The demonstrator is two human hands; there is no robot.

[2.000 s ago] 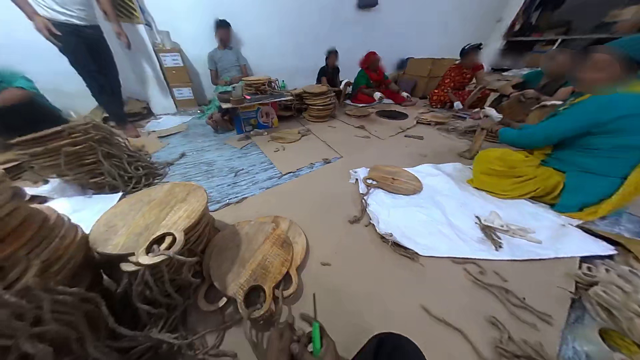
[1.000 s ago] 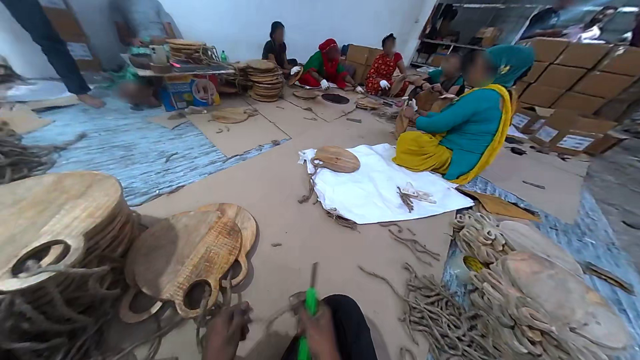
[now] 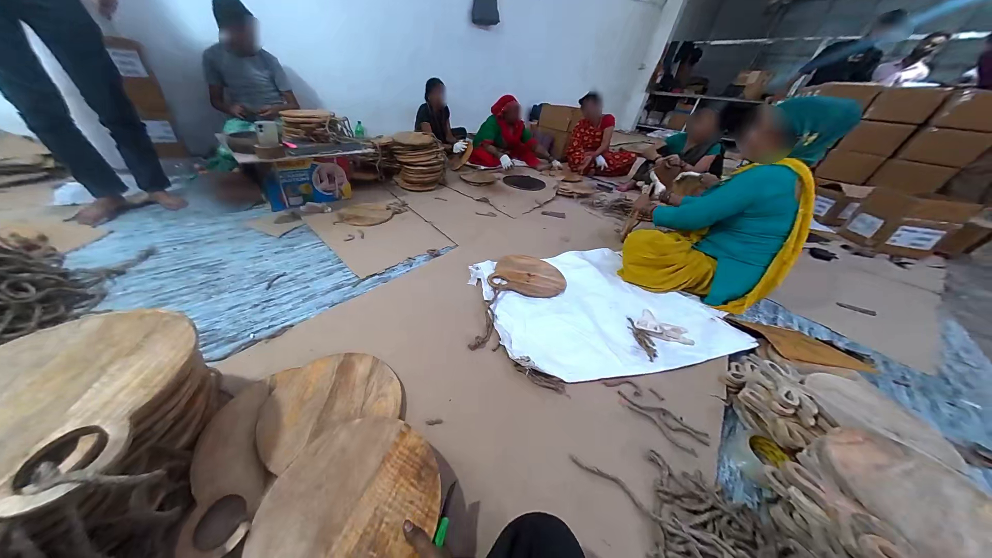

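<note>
A round wooden board stands tilted up at the lower middle, its grain showing. At its lower right edge is my right hand, the thumb on the board, most of the hand below the frame. A green-handled tool with a thin dark blade points up beside that hand. My left hand is out of view. Behind the raised board lie a round board and a board with a ring-shaped handle. To the left rises a stack of wooden boards, with rope at its handles.
A white cloth ahead bears a round board and rope scraps. Loose rope and rope-wrapped pieces lie at right. A person in teal sits beyond the cloth; others sit near the wall. Someone stands at far left. Cartons are stacked at right.
A round board is now raised in front of me, at my right hand. My left hand, seen one second ago beside the boards, has gone out of view.
</note>
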